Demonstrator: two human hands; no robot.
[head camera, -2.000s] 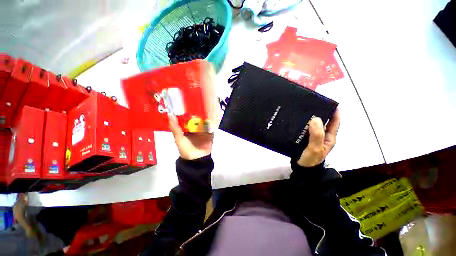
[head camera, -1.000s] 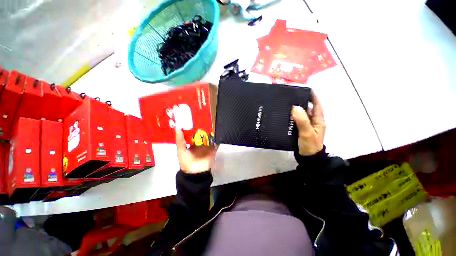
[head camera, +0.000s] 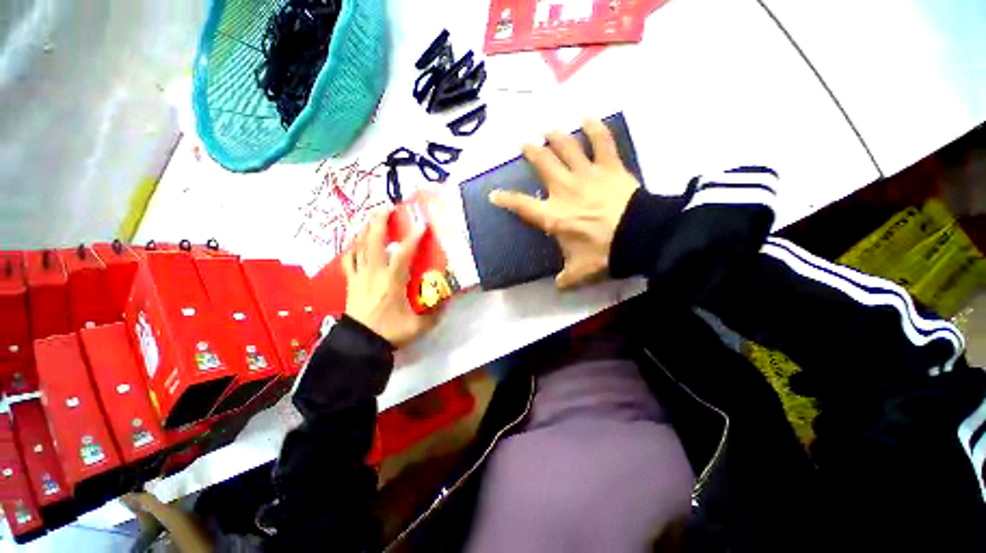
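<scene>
My left hand (head camera: 378, 286) holds a red outer sleeve (head camera: 424, 251) with a small yellow cartoon, low over the table edge. My right hand (head camera: 573, 205) is spread over a black inner box (head camera: 500, 240) and grips it. The box lies right of the sleeve, its left end facing it. A pale strip shows between the red and the black; I cannot tell whether the box end is inside the sleeve. Several black carry handles (head camera: 449, 81) lie loose behind the box.
Finished red boxes (head camera: 186, 329) with black loops stand in rows at left. A teal basket (head camera: 365, 81) of black handles stands at the back, with thin red and white sticks (head camera: 337, 203) in front. Flat red sleeves (head camera: 562, 24) lie behind. A yellow-taped carton (head camera: 919, 254) is below right.
The view has shifted. My right hand has moved from the box's right end to spread across its top. My left hand now covers more of the red sleeve.
</scene>
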